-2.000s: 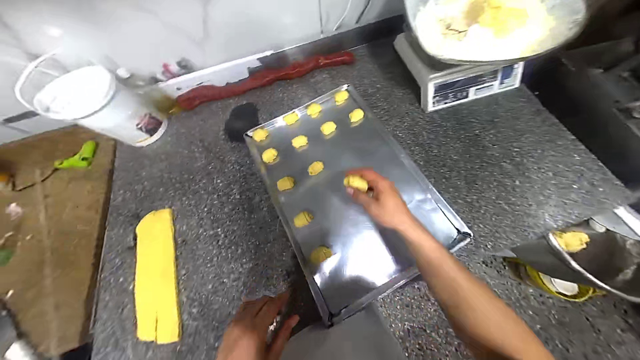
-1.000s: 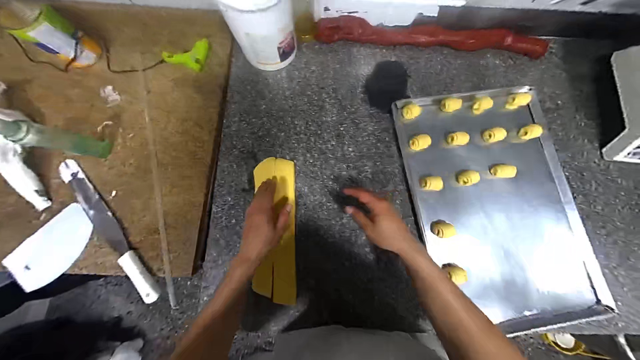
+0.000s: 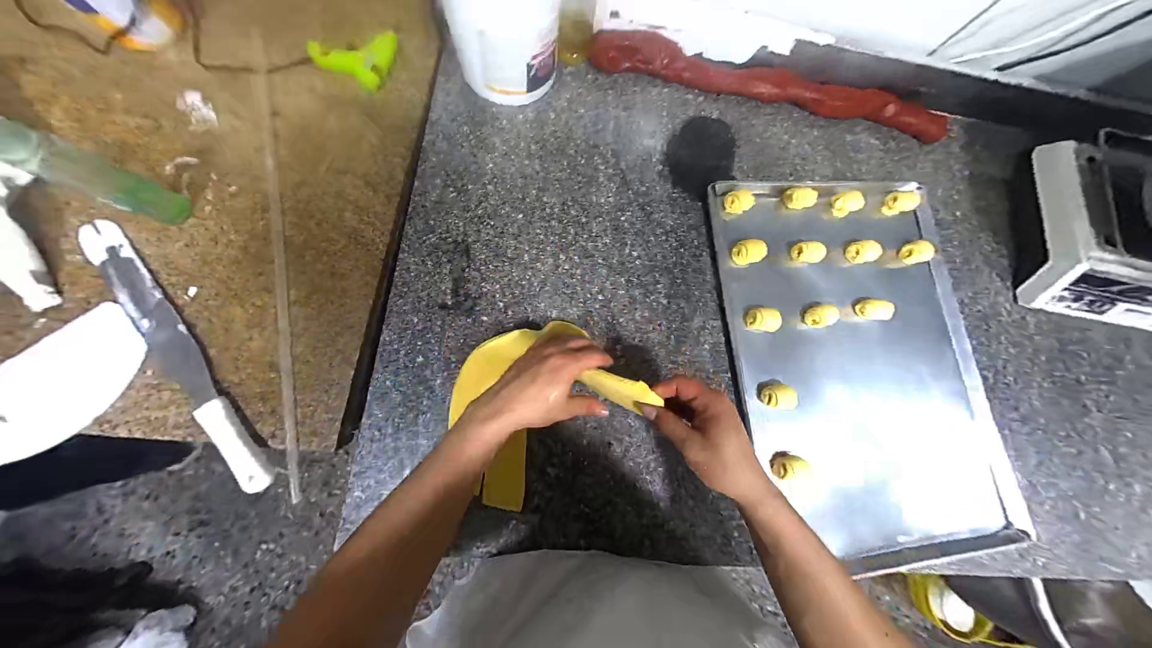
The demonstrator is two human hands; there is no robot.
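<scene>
Two long yellow dough strips lie on the speckled counter, and one strip [image 3: 506, 472] curves up at its far end beneath my left hand [image 3: 543, 382]. My left hand holds the raised part of the dough between thumb and fingers. At the dough's free end [image 3: 625, 390], my right hand [image 3: 706, 427] pinches the tip between thumb and fingers. To the right lies a metal baking tray [image 3: 864, 360] bearing several small rolled yellow dough pieces [image 3: 763, 319], in rows toward its far end and down its left side.
A white bucket [image 3: 504, 45] and a long red wrapped roll [image 3: 765, 85] are at the back. On the brown board [image 3: 234, 360] at left lie a spatula [image 3: 180, 346], a white scraper [image 3: 72, 378], a green bottle [image 3: 99, 175] and a lime-green tool [image 3: 360, 58]. A scale [image 3: 1093, 234] stands at right.
My right hand was over the tray, then between tray and dough; now it pinches a dough end. The dough, flat on the counter before, is bent and partly raised. The view has shifted.
</scene>
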